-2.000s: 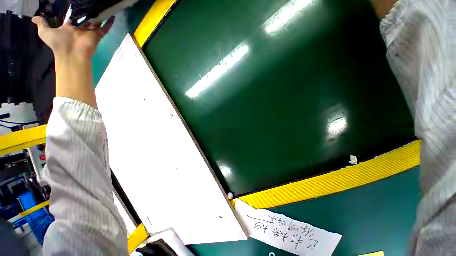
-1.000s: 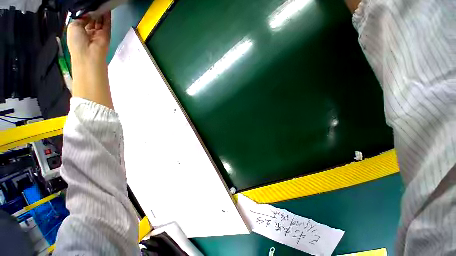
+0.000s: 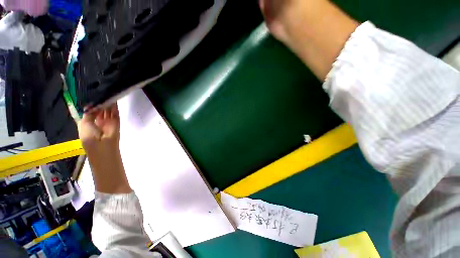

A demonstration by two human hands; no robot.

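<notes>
A large black blister tray with rows of round and oval pockets (image 3: 126, 40) fills the upper left, tilted over the white board and the belt. A pale layer runs along its lower edge. My left hand (image 3: 102, 123) holds the tray's near left edge, fingers curled at it. My right hand (image 3: 282, 17) is cut off by the top edge of the picture; its fingers and whatever it touches cannot be seen fully. The white board (image 3: 171, 176) lies below the tray, across the belt's left end.
The dark green belt (image 3: 232, 126) is edged by a yellow strip (image 3: 297, 158). A handwritten paper slip (image 3: 272, 219) and a yellow card (image 3: 343, 247) lie on the teal bench edge (image 3: 348, 196). Black stacks (image 3: 30, 95) and blue items (image 3: 50, 242) stand at left.
The black tray has come down and right into view, with my left hand at its edge, lower than before. My right hand has come into view at the top. More of the yellow card shows.
</notes>
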